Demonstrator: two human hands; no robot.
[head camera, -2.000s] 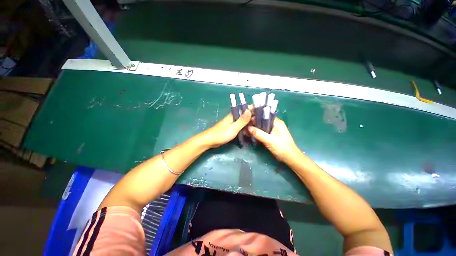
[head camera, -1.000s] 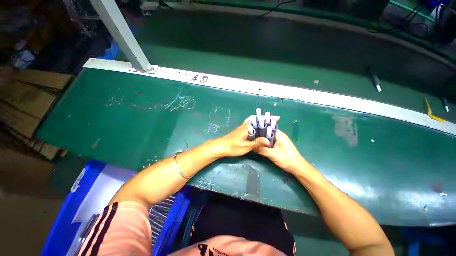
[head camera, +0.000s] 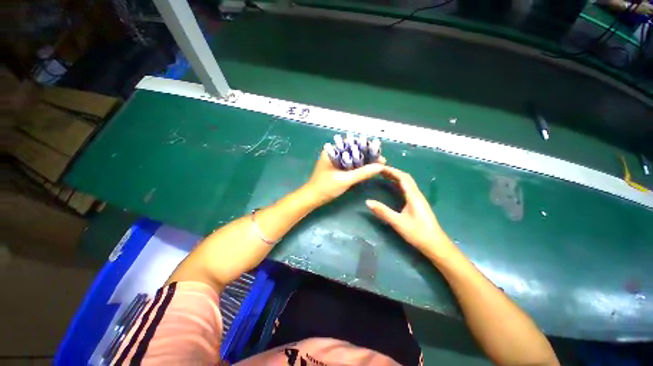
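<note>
A bunch of dark pen-shaped units (head camera: 352, 152) with white ends is held over the green worktop, near the white rail. My left hand (head camera: 335, 174) is closed around the bunch, the pale ends pointing up and away. My right hand (head camera: 408, 207) is just to the right, thumb and fingers apart, holding nothing. Its fingertips are close to the left hand's fingers; whether they touch is unclear.
The scuffed worktop (head camera: 215, 171) ends at the white guide rail (head camera: 329, 120). The green belt beyond carries a single unit (head camera: 542, 127) and a yellow item (head camera: 630, 175). A blue bin (head camera: 93, 300) with packed units is low at left. Cardboard (head camera: 43, 143) is far left.
The bunch, split between both hands two seconds ago and then gathered between them, is now in my left hand, slightly further left. My right hand has let go and opened.
</note>
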